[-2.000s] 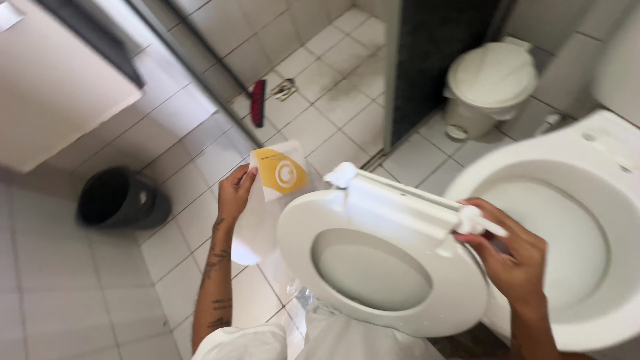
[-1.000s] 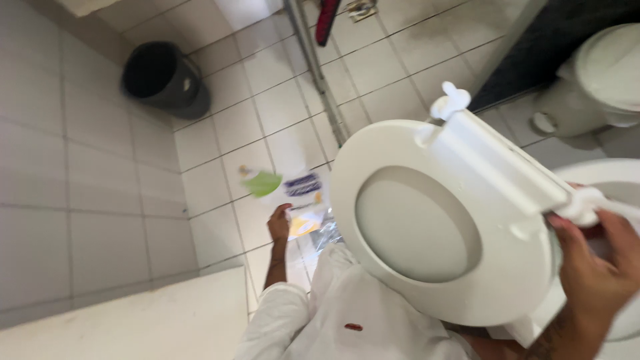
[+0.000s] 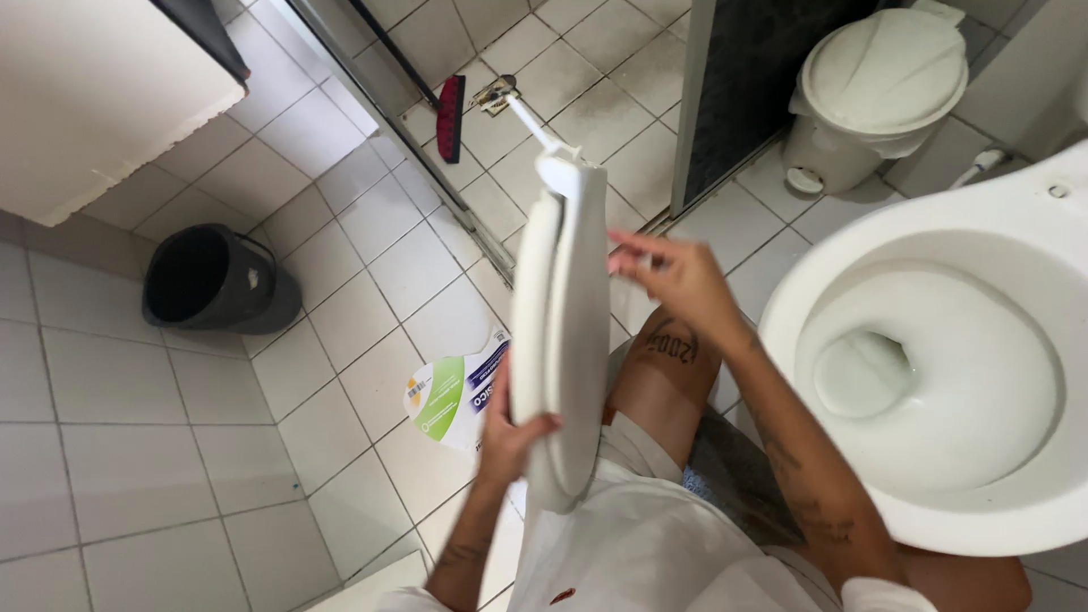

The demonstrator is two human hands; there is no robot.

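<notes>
A white toilet seat with its lid (image 3: 561,340) stands on edge against my lap, seen nearly side-on. My left hand (image 3: 514,433) grips its left side near the bottom. My right hand (image 3: 667,272) is just right of the seat, fingers partly bent and apart; no object shows in it. At the seat's hinge end a white plastic hinge bolt (image 3: 531,123) sticks out. The white toilet bowl (image 3: 790,340), bare of a seat, is at my right, with a mounting hole in its rim. Behind my left hand a printed cardboard sheet (image 3: 446,395) lies on the floor.
A dark bucket (image 3: 272,293) stands by the left wall. A red and black squeegee (image 3: 450,119) and a floor drain (image 3: 497,93) are beyond the metal shower track (image 3: 476,234). A white pedal bin (image 3: 884,85) stands at upper right. A white panel (image 3: 110,93) juts in at upper left.
The seat has turned from facing the camera to edge-on. My left hand, away from the seat a second ago, now grips it. My right hand has left the hinge. The cardboard sheet now shows on the floor.
</notes>
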